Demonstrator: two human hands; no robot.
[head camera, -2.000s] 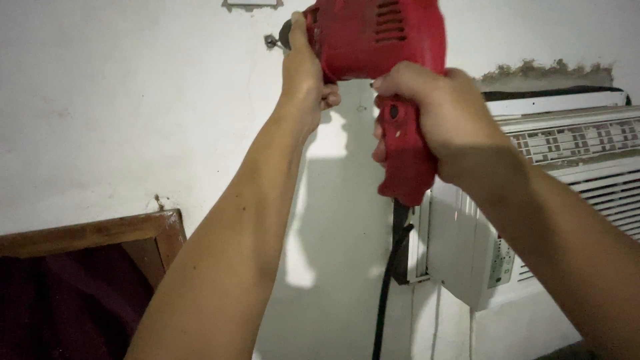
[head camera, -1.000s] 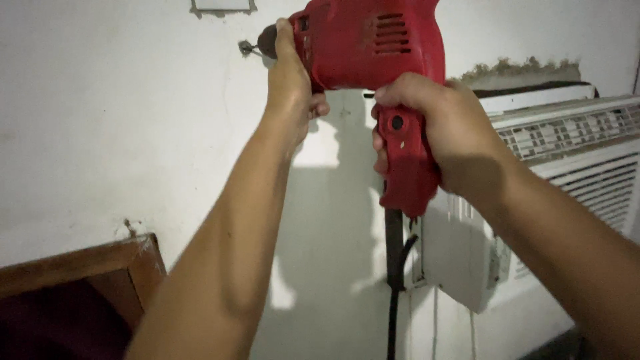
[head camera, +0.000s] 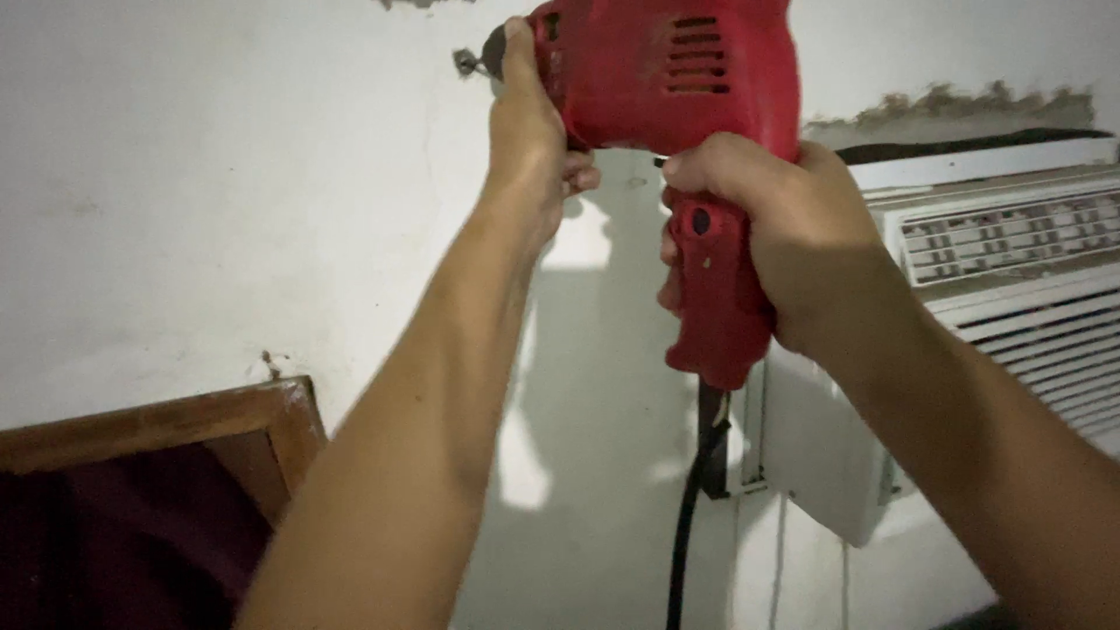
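Observation:
A red corded power drill (head camera: 647, 79) is held up against the white wall (head camera: 219, 175), its black nose pointing left. At its front, my left hand (head camera: 534, 122) grips the body just behind the nose, with the thumb on top. My right hand (head camera: 787, 219) is closed around the rear handle. The bit's tip meets the wall at a small dark chipped spot (head camera: 465, 61); how deep it sits cannot be told. From the base of the handle a black power cord (head camera: 685, 534) hangs down. The top of the drill is cut off by the view's edge.
A white window air conditioner (head camera: 1006, 210) juts from the wall at the right, with rough mortar (head camera: 971, 109) above it. At the lower left stands a wooden frame (head camera: 157, 420) around dark cloth. Another chipped patch (head camera: 424, 3) shows at the top edge.
Both hands keep their hold on the drill, which stays at the same wall spot. The view has shifted slightly.

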